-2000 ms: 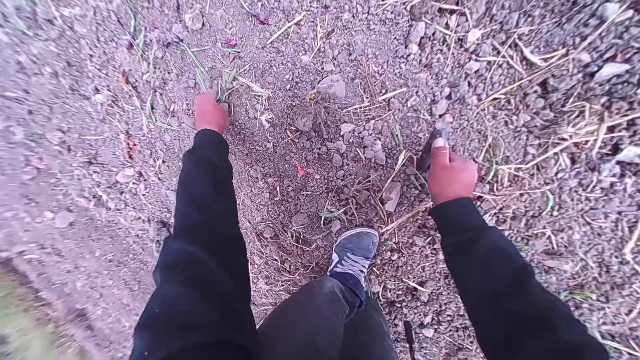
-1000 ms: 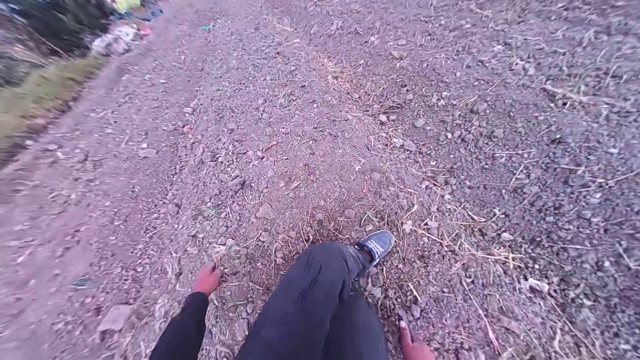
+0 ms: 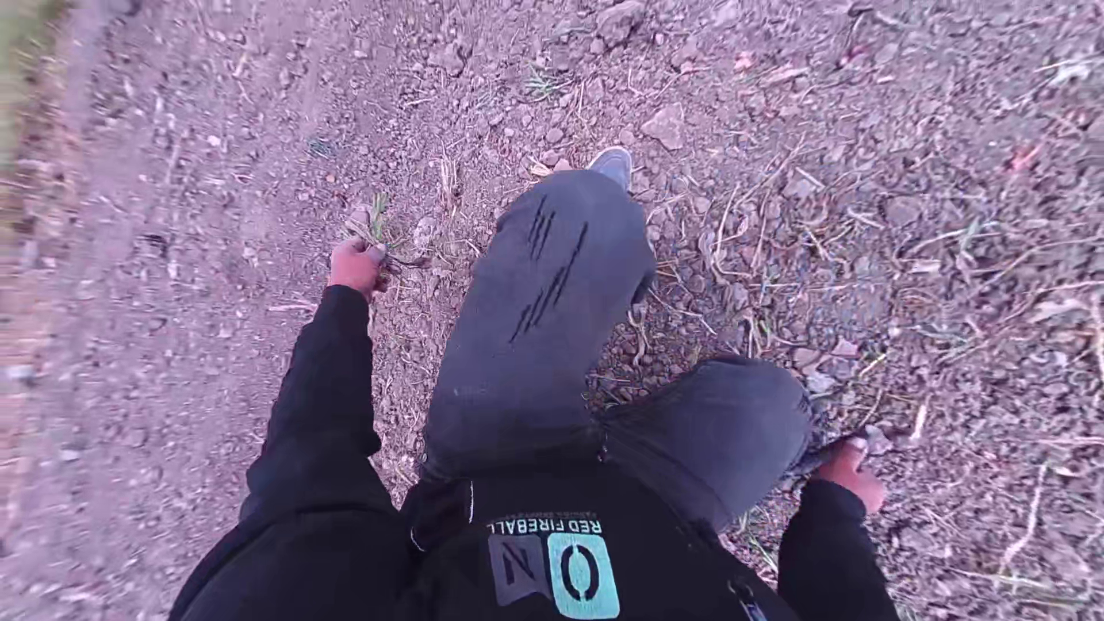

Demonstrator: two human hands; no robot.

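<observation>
On the left, my left hand [image 3: 355, 264] is closed around a small tuft of grass and weeds [image 3: 378, 226], with thin dark stems sticking out to the right of the fingers. At the lower right, my right hand [image 3: 849, 476] grips a dark, narrow tool [image 3: 819, 455], partly hidden by the fist and the trouser leg; its kind cannot be told. The tool lies close beside my bent knee in dark grey trousers [image 3: 552, 302]. A grey shoe [image 3: 612, 164] shows beyond the other knee.
Stony soil [image 3: 250, 172] surrounds me. Dry straw and roots [image 3: 742, 224] are scattered at the right. A flat stone [image 3: 664, 127] lies past the shoe, near a small green weed [image 3: 542, 84]. Blurred grass [image 3: 26, 60] edges the upper left.
The view has swung from the ground farther ahead back down to my body. My right hand, at the lower edge a second ago, now shows beside my knee with the dark tool.
</observation>
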